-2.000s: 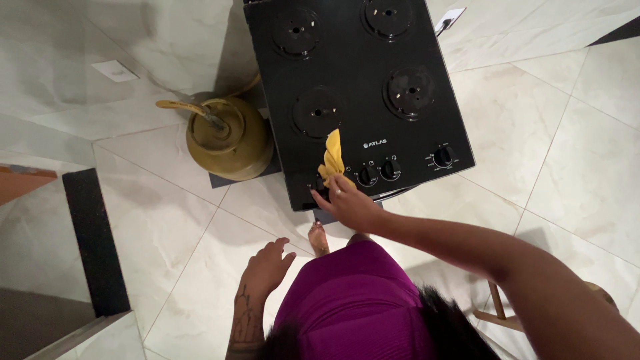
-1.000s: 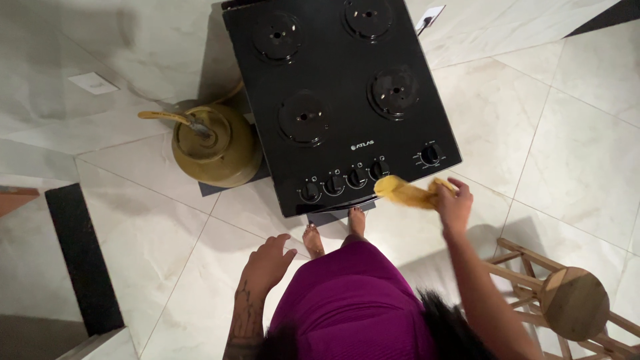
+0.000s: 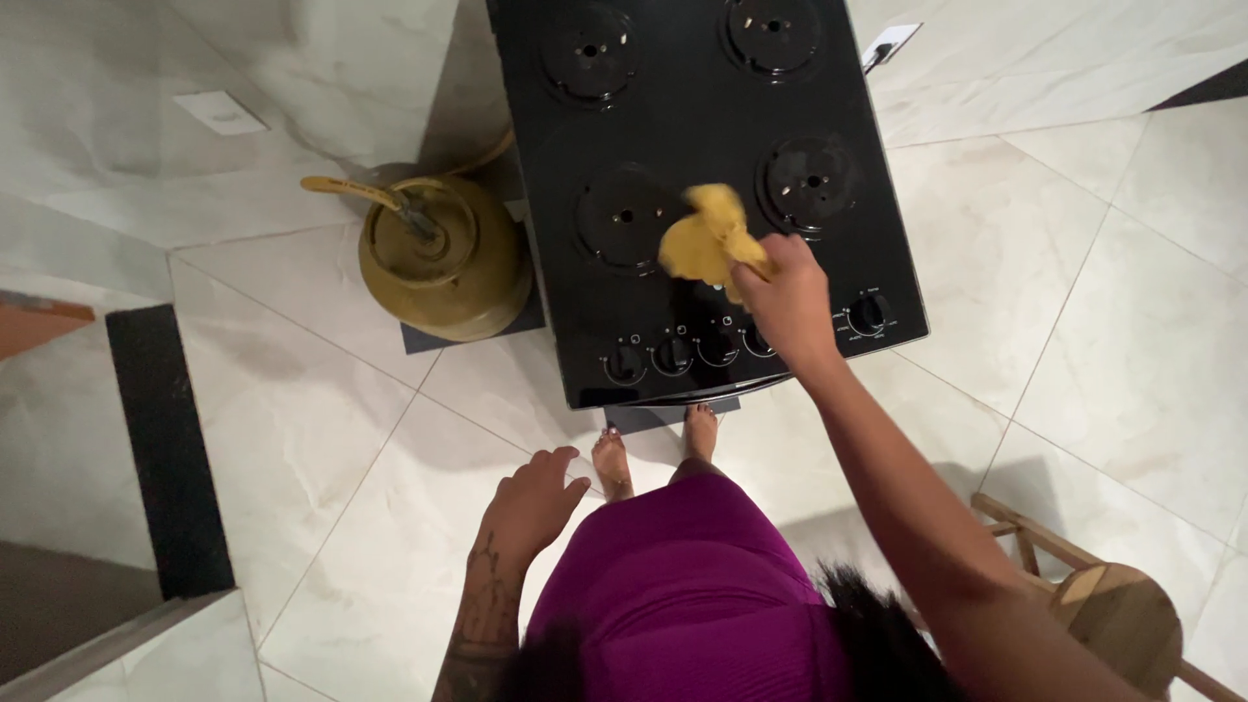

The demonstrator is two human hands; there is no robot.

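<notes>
My right hand [image 3: 788, 297] grips a yellow cloth [image 3: 704, 244], blurred at its upper end, over the black top of an Atlas stove [image 3: 673, 136]. The cloth is between the two front burner wells, just above the row of control knobs [image 3: 673, 355], and my hand partly covers a knob. Whether the cloth touches the surface I cannot tell. The burner wells show no grates. My left hand [image 3: 536, 497] hangs over the floor in front of the stove, holding nothing, fingers apart and slightly bent.
A gas cylinder [image 3: 444, 258] with a yellow hose [image 3: 351, 188] stands left of the stove. At the lower right is a wooden stool [image 3: 1121, 624]. A plug sits in a wall outlet [image 3: 892, 44] at the stove's back right. My feet [image 3: 610, 463] are at its front edge.
The right hand and cloth have gone from the front knobs, then past the front right edge, to between the front burners. The left hand has stayed about where it was.
</notes>
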